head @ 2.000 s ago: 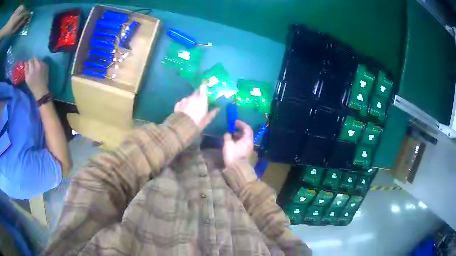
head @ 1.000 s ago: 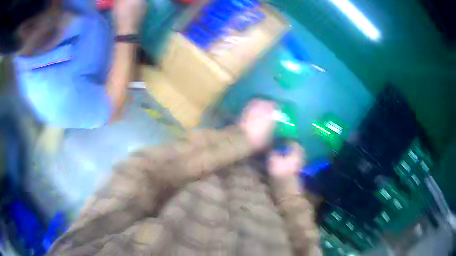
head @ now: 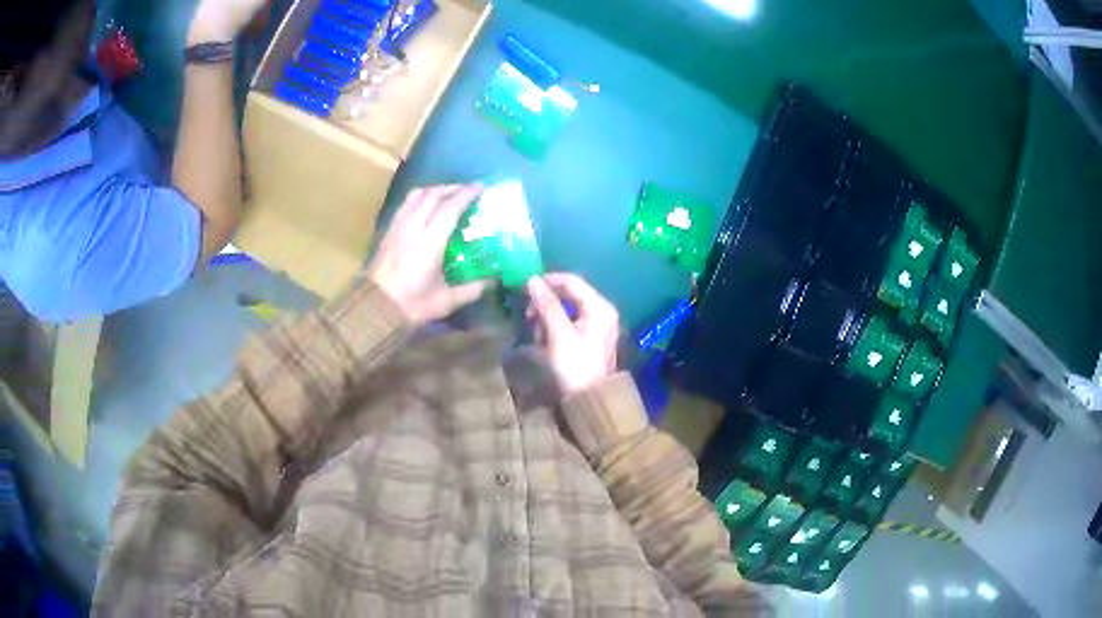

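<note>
My left hand [head: 423, 251] holds a green circuit board [head: 493, 248] by its left side, raised above the bench edge; its top glares white. My right hand [head: 573, 328] is at the board's lower right corner, thumb and forefinger pinched there. What sits between those fingertips is too small to tell. A dark shape shows just below the board between the hands; I cannot tell if it is the blue cylinder. A second green board [head: 671, 225] lies on the mat to the right, with a blue cylinder [head: 666, 325] below it by the tray.
Another board [head: 527, 111] and a blue cylinder [head: 528, 59] lie at the back. An open carton [head: 320, 181] of blue cylinders stands left, beside a co-worker in blue [head: 103, 205]. A black tray [head: 773, 260] is right, with a lower tray of boards [head: 792, 513] beyond the bench edge.
The view has swung. My left hand has lifted the board off the mat. My right hand has moved up to its corner; the blue cylinder it held is no longer clearly visible.
</note>
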